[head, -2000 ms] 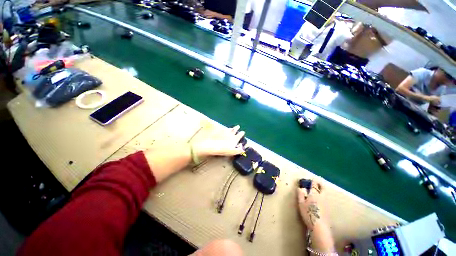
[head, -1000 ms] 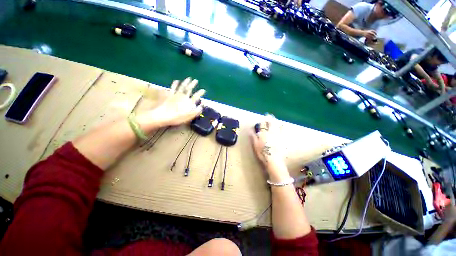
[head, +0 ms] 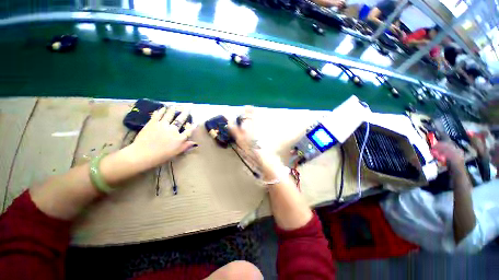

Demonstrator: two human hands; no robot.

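Observation:
Black power adapters with short cables lie on the cardboard-covered bench (head: 208, 202). My left hand (head: 158, 136) lies over one of them, covering much of it; whether the fingers grip it is hidden. A black adapter (head: 141, 114) shows just left of the fingers. Two thin cable ends hang below my left hand. My right hand (head: 249, 146), slightly blurred, has its fingers on the right side of another adapter (head: 219, 129), whose cable runs down under the hand. A small dark part shows at my right fingertips. The pale test lead end (head: 249, 217) lies at the bench's front edge.
The tester (head: 317, 140) with a lit blue screen stands to the right, with red and black wires in front. Beyond it is an open carton of black parts (head: 386, 153). The green conveyor (head: 180, 74) carries several units behind the bench. Another person's arm (head: 462, 191) is at far right.
The view has swung right. My left hand has moved from beside the paired adapters to over them. My right hand has come closer to the left hand, with an adapter at its fingers.

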